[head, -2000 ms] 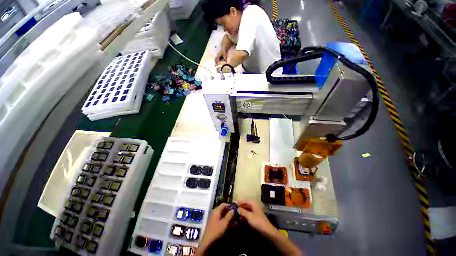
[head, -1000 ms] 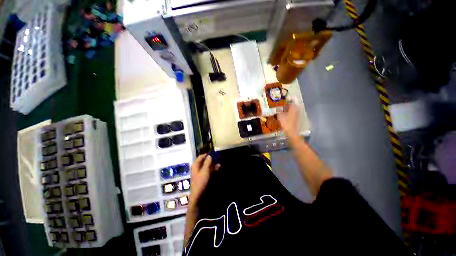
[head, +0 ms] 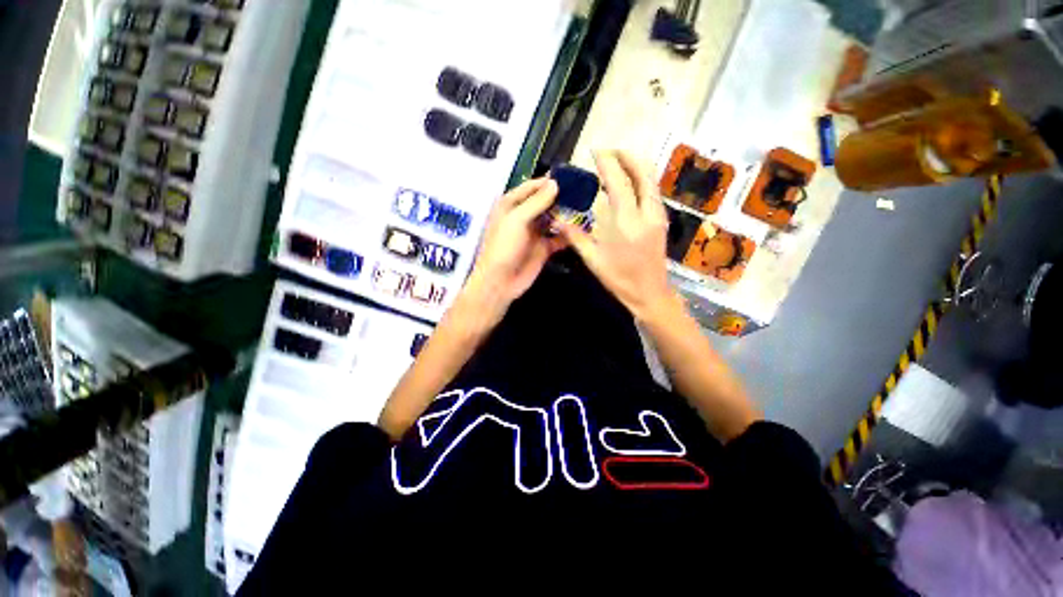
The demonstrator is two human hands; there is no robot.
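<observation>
A dark cover (head: 574, 187), flat and rounded-square, is held up between both hands, with a small light-coloured part showing just below it. My left hand (head: 515, 239) grips it from the left with the fingertips. My right hand (head: 626, 233) is at its right edge, thumb below and fingers raised. The part under the cover is blurred and partly hidden by the fingers. Orange fixtures (head: 697, 178) stand on the machine table to the right.
A blister tray (head: 350, 128) with dark covers and blue, dark and pinkish cases lies left. A thick stacked tray (head: 239, 140) stands beyond it. The orange-brown machine head (head: 892, 152) is upper right. Another tray (head: 262, 408) lies lower left. A person's purple sleeve (head: 962, 548) shows bottom right.
My right hand has come back from the fixtures to my left hand. The part seen in the orange fixture below the machine head is gone from it. The view has turned and moved closer.
</observation>
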